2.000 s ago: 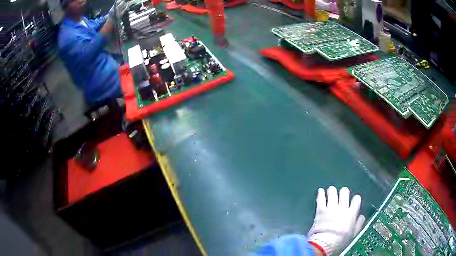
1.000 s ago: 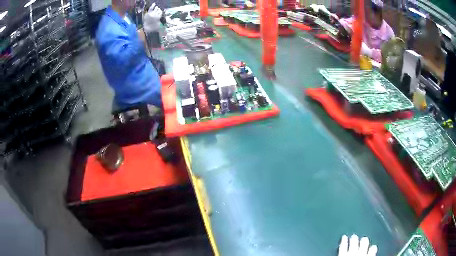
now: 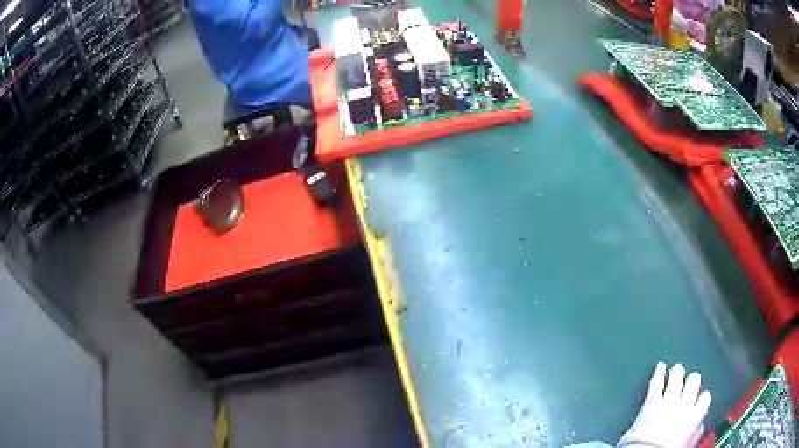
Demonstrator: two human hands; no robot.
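My left hand (image 3: 670,409), in a white knit glove, lies palm down on the green bench top (image 3: 543,262) at the lower right, fingers slightly spread and holding nothing. Just right of it is a green circuit board (image 3: 764,422), solder side up, cut off by the frame corner, with a red tray (image 3: 791,350) by it. My right hand is not in view. A board with tall white, black and red parts (image 3: 420,74) sits on a red tray (image 3: 429,136) at the bench's far left.
Two solder-side-up boards (image 3: 688,83) (image 3: 775,197) lie on red trays along the right. A dark crate (image 3: 272,306) with a red top stands left of the yellow bench edge (image 3: 385,289), bearing a brown round object (image 3: 221,206). Behind it is a person in blue (image 3: 254,52); dark racks (image 3: 79,105) stand left.
The view has swung left and down, so the bench and crate sit differently in it. My gloved left hand dropped low in the frame, then shows more fully again, still beside the near board.
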